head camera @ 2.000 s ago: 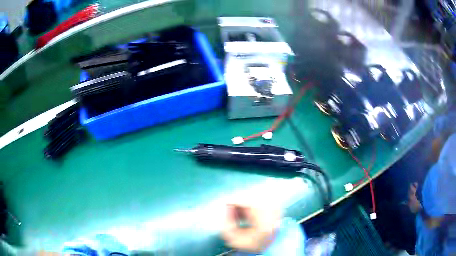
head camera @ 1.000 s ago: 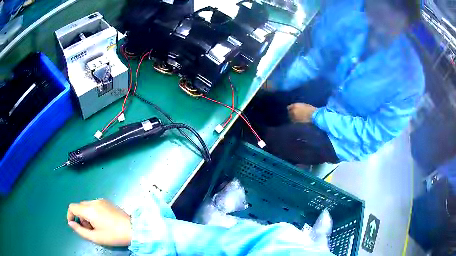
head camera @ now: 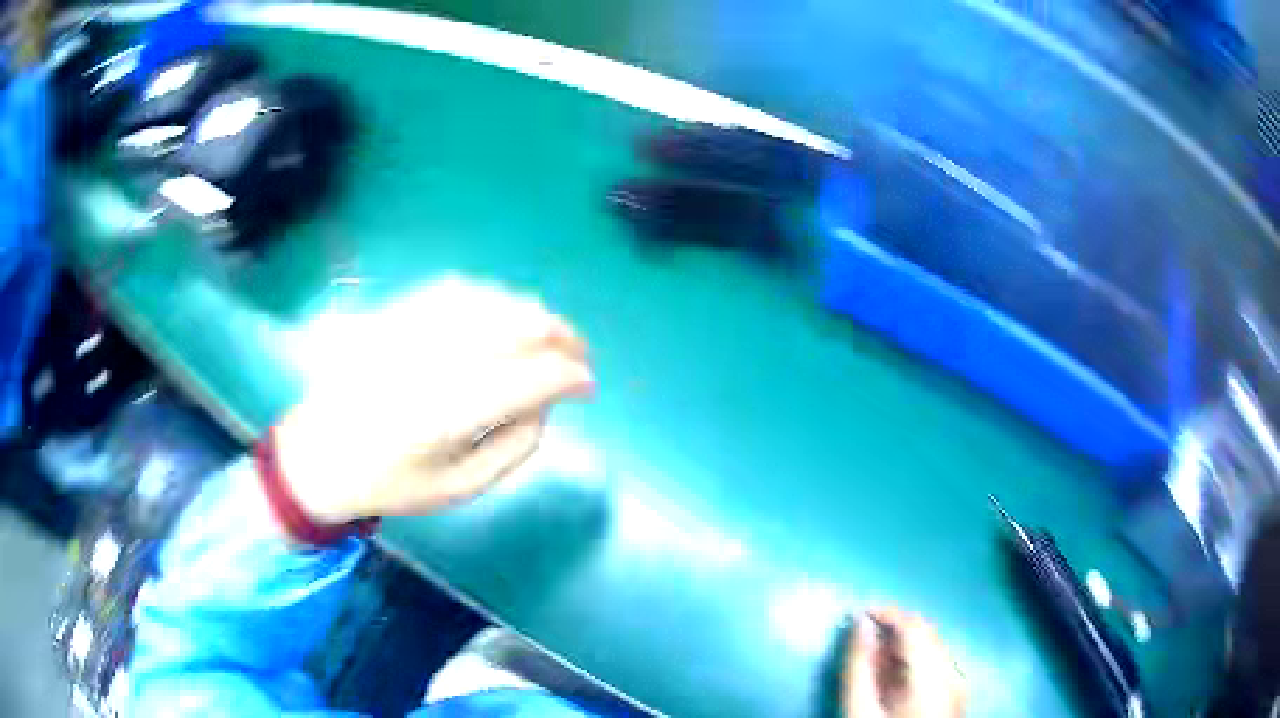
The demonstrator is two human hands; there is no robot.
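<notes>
The frame is blurred. My left hand, with a red band at the wrist, is over the left part of the green bench. Its fingers are bent and point right; glare and blur hide whether anything small is between them. My right hand is cut off by the bottom edge, its fingers curled, with no clear object visible. The electric screwdriver lies on the bench to its right, its bit towards the upper left.
A blue parts bin stands at the right. Black covers lie beside its left end. Black modules sit at the upper left. A pale rail runs along the back. A blue sleeve shows at the left edge.
The view has swung left, so the crate and the other person at the right are out of view. My left hand has come into view. The screwdriver still lies on the bench.
</notes>
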